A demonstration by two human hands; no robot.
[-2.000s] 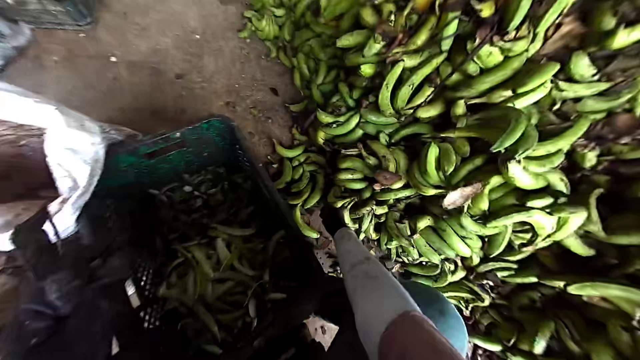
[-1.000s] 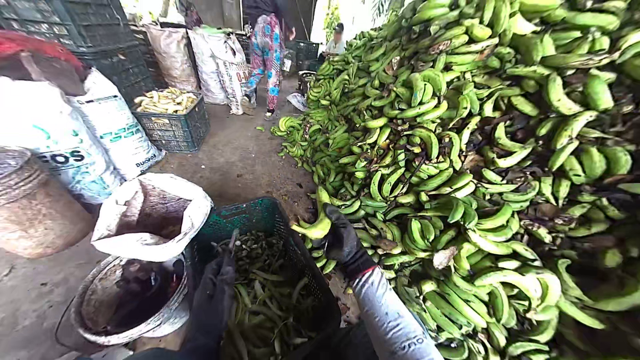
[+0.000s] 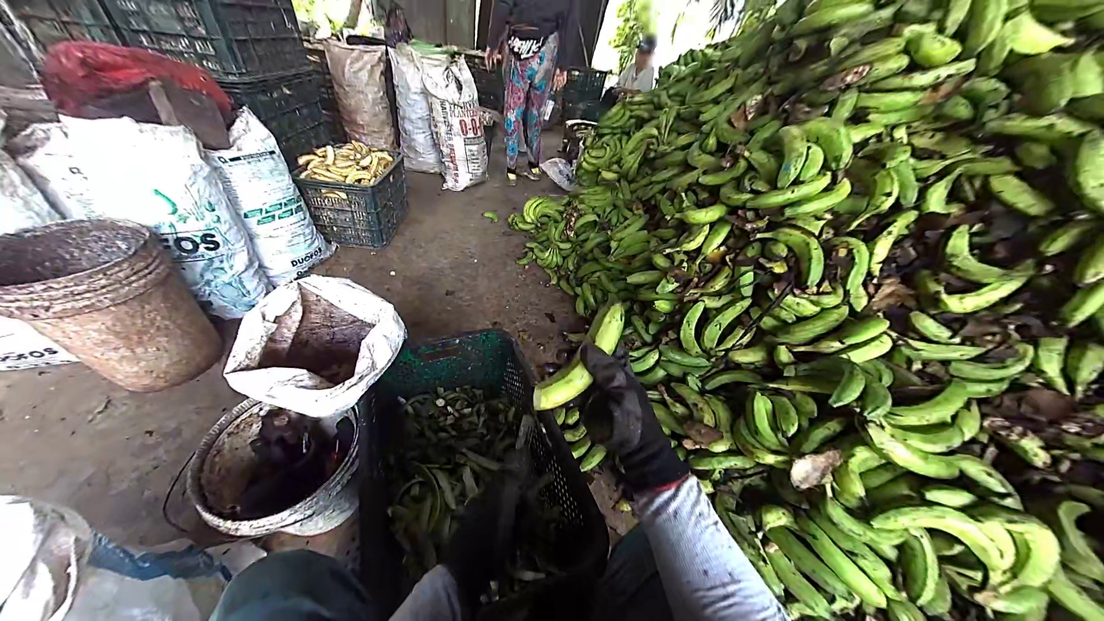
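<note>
My right hand, in a dark glove, grips a green plantain over the right rim of a dark green plastic crate. The plantain is tilted, its lower end pale. Down in the shadow over the crate is my left hand, also gloved, with a thin knife-like tool pointing up from it; its outline is hard to make out. Long green peels lie in the crate. A large heap of green plantains rises close by my right arm.
Left of the crate stand an open white sack, a dirty bucket and a larger brown bucket. Farther back are a crate of peeled plantains, filled sacks, stacked crates and a standing person.
Two seconds ago my right hand was down at the heap's near edge; it has come up with a plantain, now held upright nearer the crate. The view has lifted strongly.
</note>
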